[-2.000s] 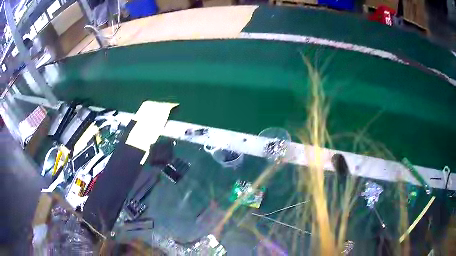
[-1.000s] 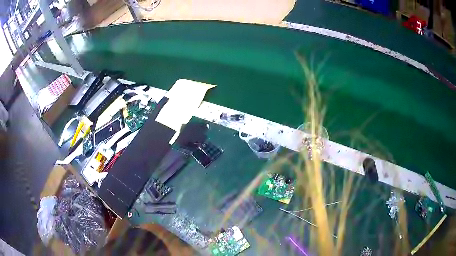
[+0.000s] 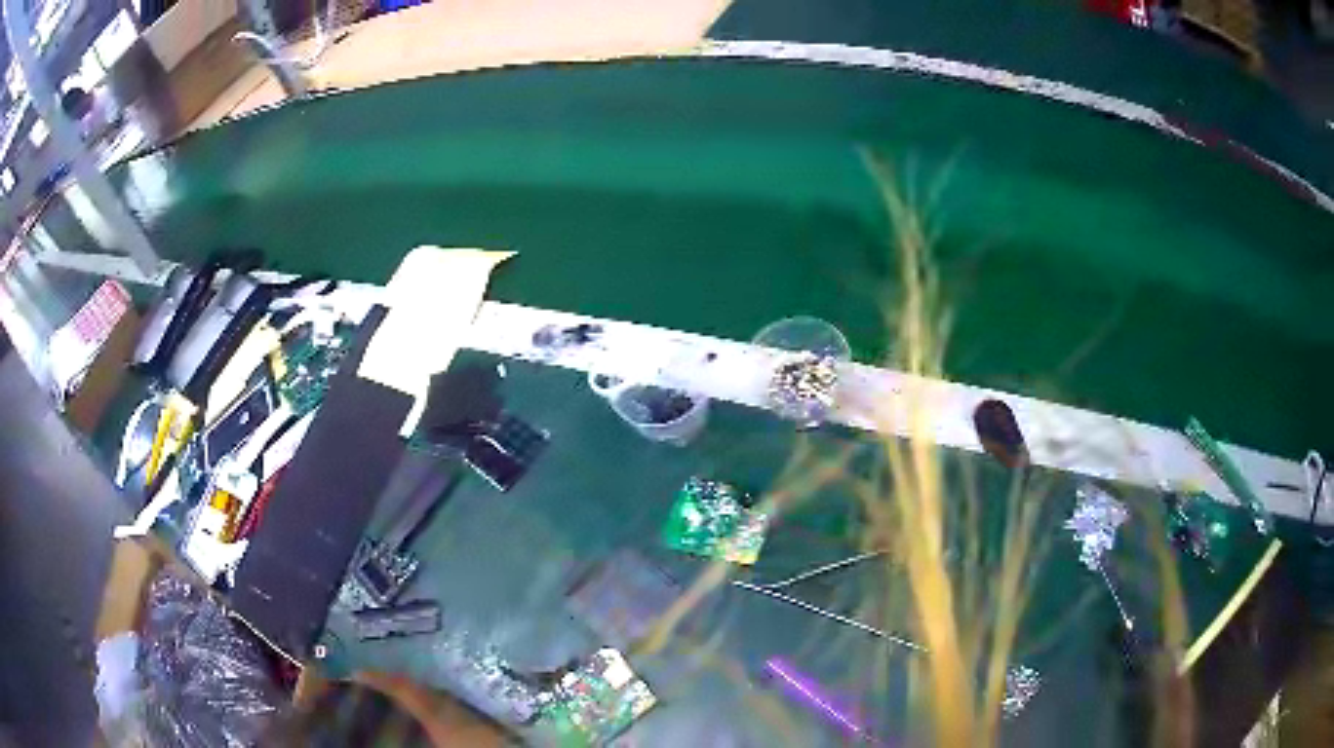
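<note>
Neither my left hand nor my right hand can be made out. A blurred brown shape at the bottom left edge cannot be identified. Nearest on the dark green bench lie a green circuit board (image 3: 717, 522) and another board (image 3: 603, 699) at the bottom edge. Crossed silver tweezers (image 3: 827, 596) and a purple stick (image 3: 814, 694) lie to their right. A small heap of screws (image 3: 1021, 690) is near the bottom edge. A clear cup of screws (image 3: 803, 383) stands on the white strip, and a cup with dark contents (image 3: 661, 409) is beside the strip.
A black mat (image 3: 325, 497) partly covers pale paper (image 3: 432, 314). Display units and parts (image 3: 239, 421) are piled left. A carton (image 3: 125, 592) holds a shiny plastic bag (image 3: 212, 665). The green conveyor belt (image 3: 585, 190) runs behind. Blurred hair-like strands (image 3: 936, 585) cross the view.
The view swung left and down, then partly back, so the bench things shifted in the picture. The purple stick and bottom board show more clearly than two seconds ago. No thing has visibly been moved.
</note>
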